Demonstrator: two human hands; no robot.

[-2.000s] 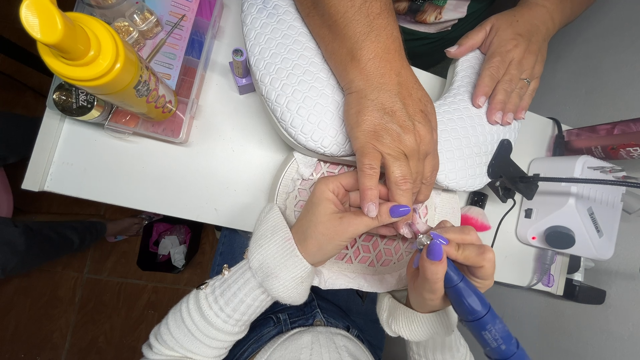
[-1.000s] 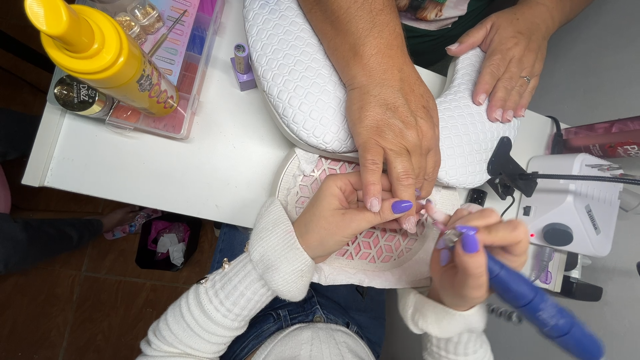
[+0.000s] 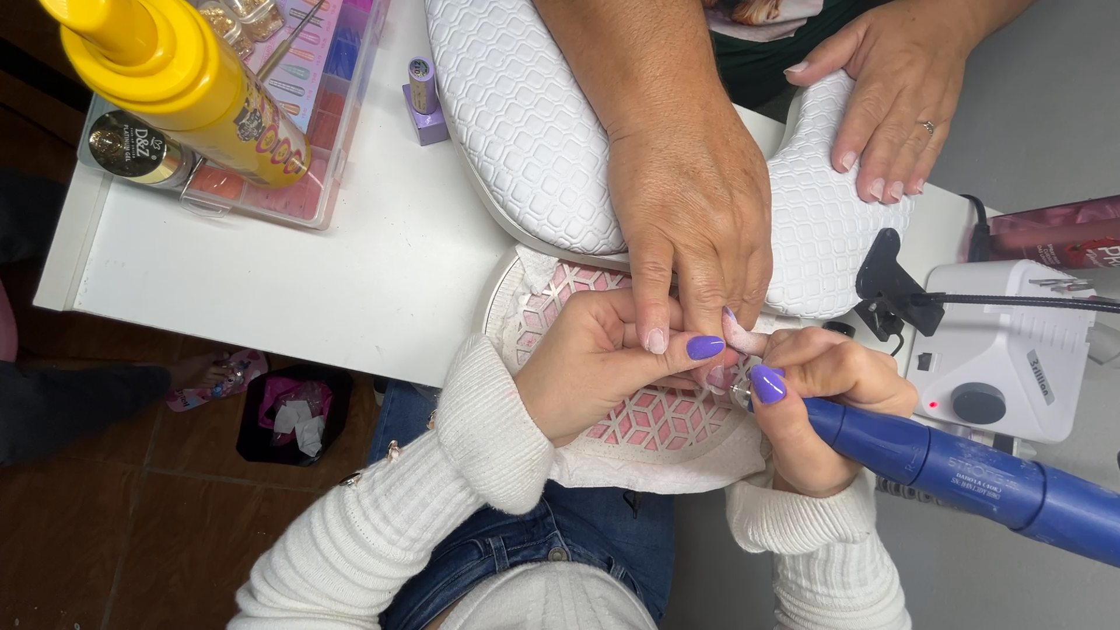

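My left hand, with purple nails, holds a finger of another person's hand over a dust collector with a pink and white lattice grille. In my right hand is a blue electric nail drill, its metal tip beside that person's fingernail. The bit itself is hard to make out. The person's forearm lies across a white quilted armrest, and their other hand, with a ring, rests on its right part.
A white drill control box and black clamp stand at right. At upper left are a yellow pump bottle, a gel jar, a divided plastic case and a purple polish bottle. A black bin stands below the white table.
Since one second ago, my right hand and the nail drill have moved left, bringing the tip back beside the other person's fingernail. My left hand has kept its hold.
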